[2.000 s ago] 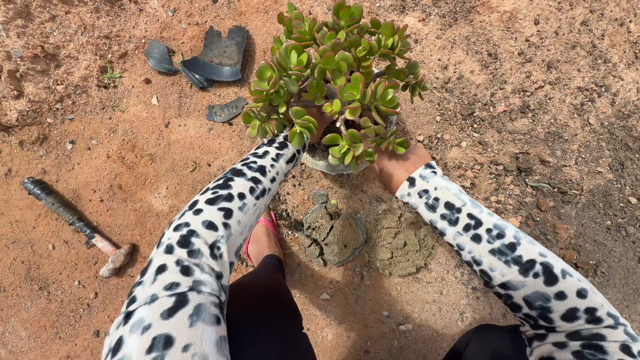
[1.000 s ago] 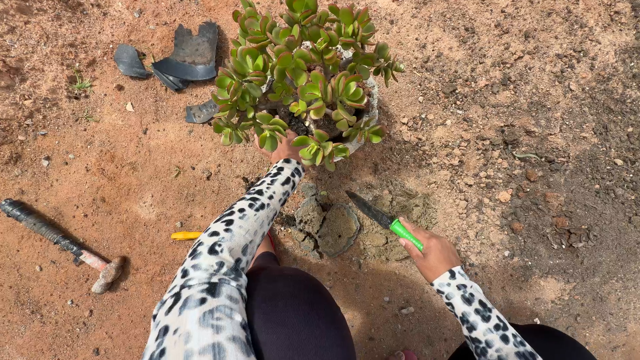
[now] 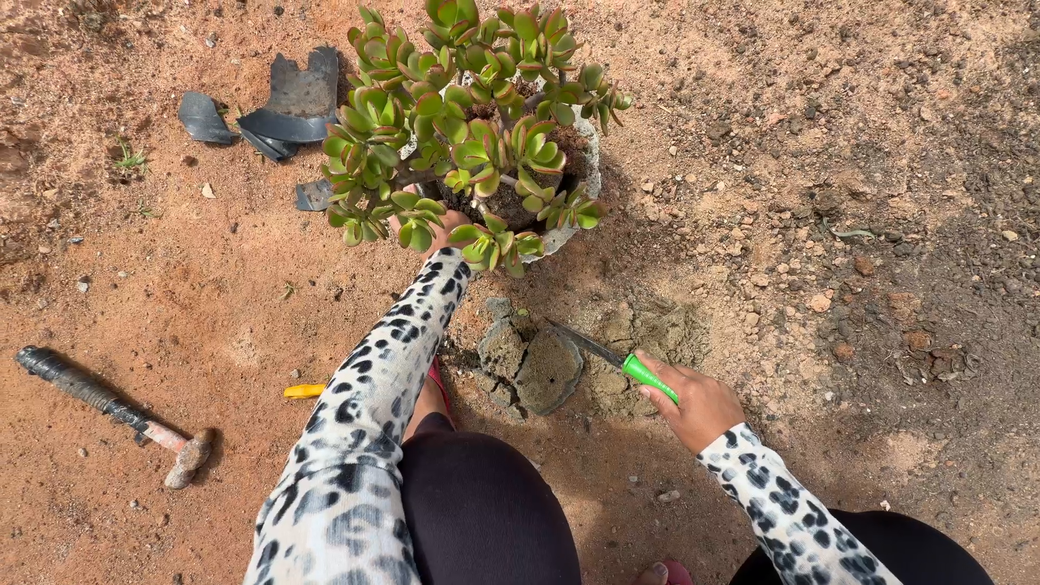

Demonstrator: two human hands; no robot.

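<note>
A jade plant [image 3: 487, 138] with red-edged leaves grows in a rough pale pot [image 3: 591, 158], soil showing inside. My left hand [image 3: 439, 231] is at the pot's near left side, its fingers mostly hidden under the leaves, so its grip cannot be made out. In my right hand [image 3: 691, 402] is a garden tool [image 3: 585, 343] with a green handle and a narrow dark blade. The blade points up and left, over or beside a cracked lump of greyish soil or mortar [image 3: 548, 374]; whether it touches is unclear.
Broken black plastic pot pieces [image 3: 296, 97] lie at the upper left. A hammer [image 3: 114, 406] with a taped handle rests on the sandy ground at the left. A yellow object [image 3: 304, 391] shows beside my left sleeve. Crumbled greyish material [image 3: 662, 337] lies right of the cracked lump.
My right hand was at the pot's right side two seconds ago and now holds the green-handled tool, lower right. The yellow object has come into sight beside my left sleeve.
</note>
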